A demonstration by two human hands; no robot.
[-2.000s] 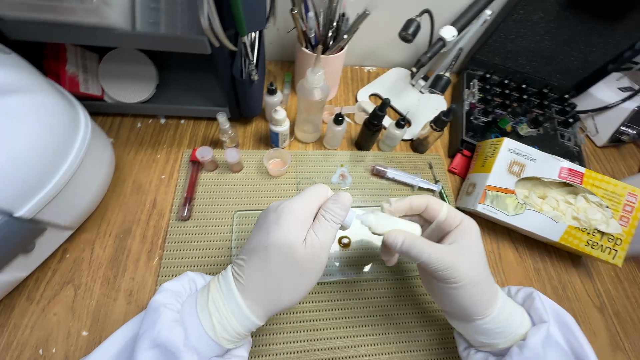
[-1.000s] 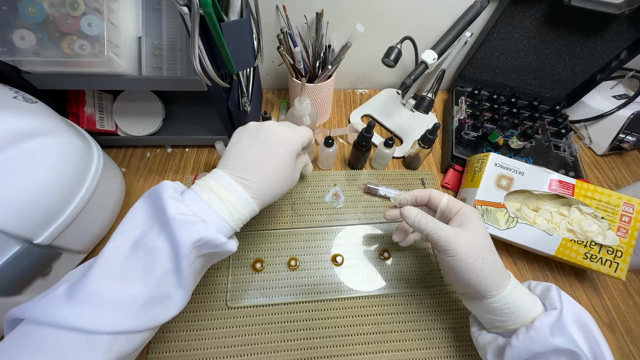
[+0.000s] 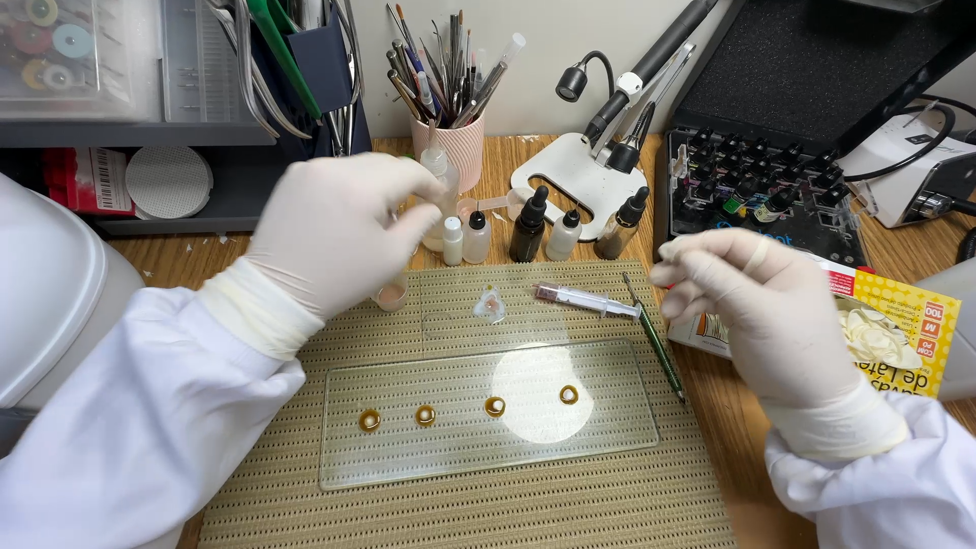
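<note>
My gloved left hand (image 3: 347,229) is over the bottles at the back left, with a gap between thumb and index finger beside a clear plastic bottle (image 3: 435,171); its other fingertips are hidden. My gloved right hand (image 3: 751,305) hovers in front of the glove box, fingers curled together; whether something small is between them I cannot tell. On the textured mat (image 3: 473,511) lies a glass slab (image 3: 457,457) with several amber rings with pale centres (image 3: 425,415). Behind it are a syringe (image 3: 583,297), a green-handled instrument (image 3: 659,347) and a clear piece with pinkish material (image 3: 489,305).
Dropper bottles (image 3: 528,232) and a small white bottle (image 3: 452,242) line the mat's back edge. Behind stand a pink tool cup (image 3: 457,156) and a white lamp base (image 3: 579,179). At right are an open black bottle case (image 3: 808,244) and a latex glove box (image 3: 915,305).
Two seconds ago my hands were together over the glass slab; now they are apart. Since one second ago, my right hand has moved right, away from the syringe. The left stays by the bottles.
</note>
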